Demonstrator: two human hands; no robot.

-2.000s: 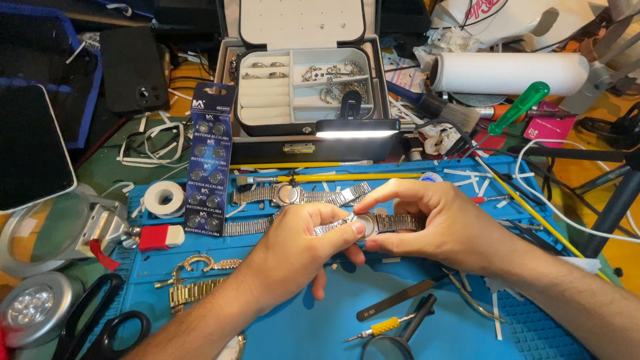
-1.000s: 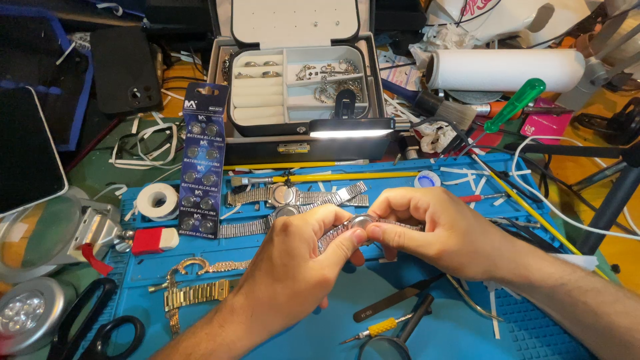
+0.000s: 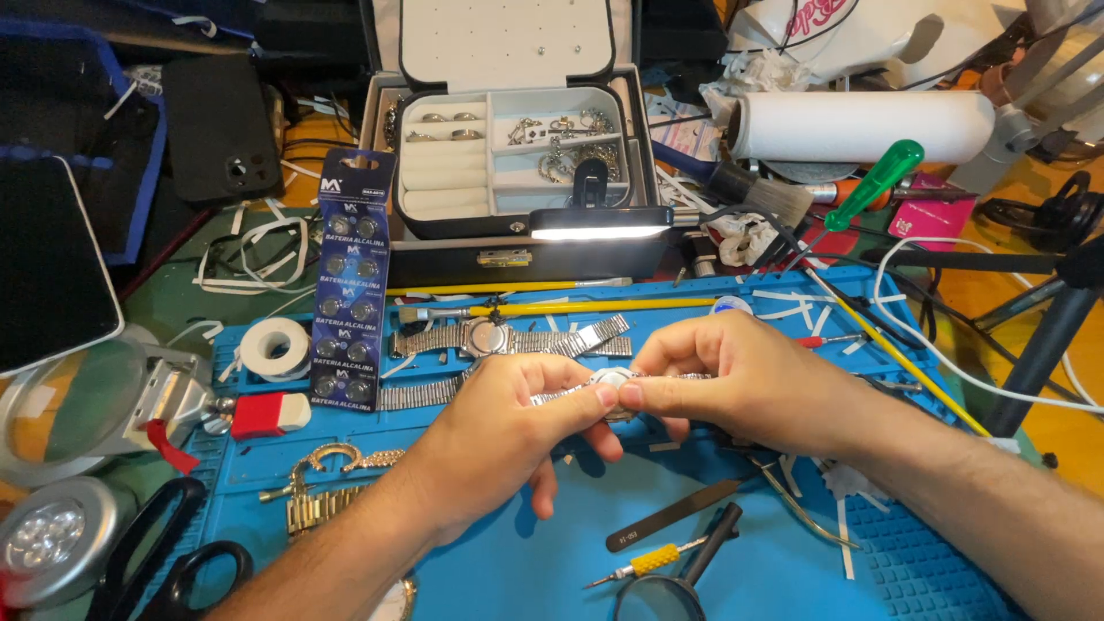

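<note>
A wristwatch with a metal link band is held between both hands above a blue silicone mat. My left hand grips its left side, thumb on the case edge. My right hand pinches the right side, thumb and fingers at the case, with part of the band showing behind them. Fingers hide much of the case. Behind the hands lies another metal-band watch. Below them are black tweezers, a small yellow-handled screwdriver and a black magnifying glass.
An open jewelry box stands behind the mat, with a lit lamp at its front. A button-cell blister card and a white tape roll are at left. Black scissors lie lower left. Yellow-handled brushes and a green-handled screwdriver are beyond.
The watch remains in both hands and its case has changed tilt, its pale round face showing less fully than two seconds ago. Both hands have stayed near the same place over the mat.
</note>
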